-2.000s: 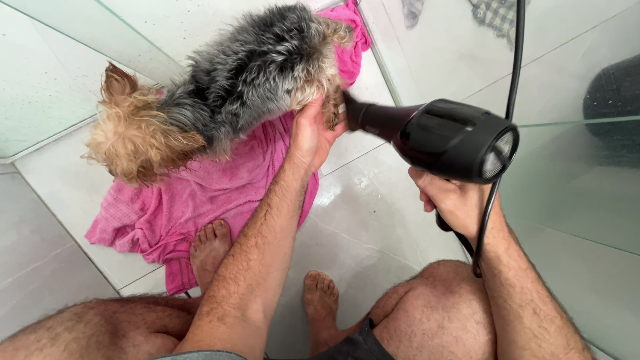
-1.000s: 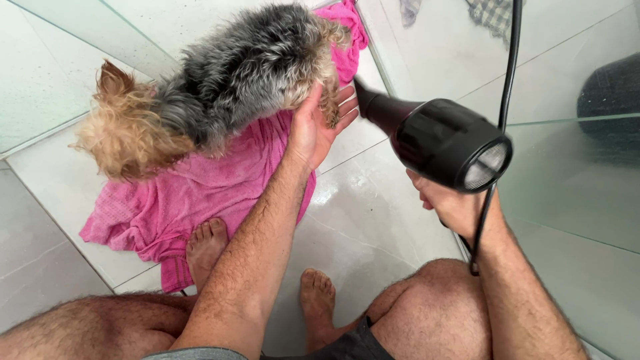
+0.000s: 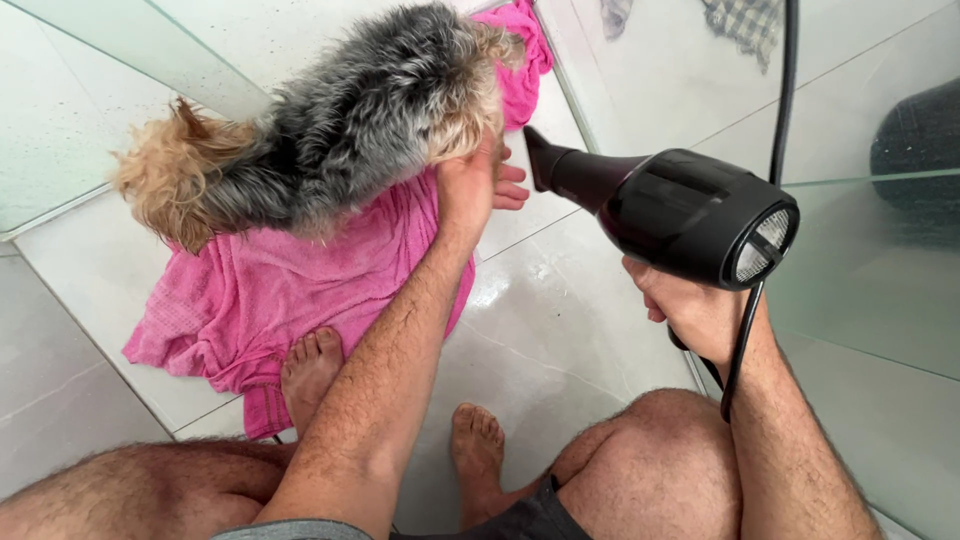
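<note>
A small long-haired dog, grey and black on the back with a tan head, stands on a pink towel at the upper left, its head toward the left. My left hand touches the tan fur of its hindquarters and hind leg, fingers partly spread; part of the hand is hidden by the fur. My right hand grips a black hair dryer from below; the handle is mostly hidden. The dryer's flat nozzle points left at my left hand and the dog's rear, a short gap away.
A black power cord runs down past the dryer and over my right wrist. Glass panels stand at the right and upper left. A checkered cloth and a dark rounded object lie beyond. My bare feet are on towel and tile.
My left hand's fingers, bent near the dog's hind leg two seconds ago, spread out and now show beside the leg. The dryer nozzle has moved a little right, away from the hand.
</note>
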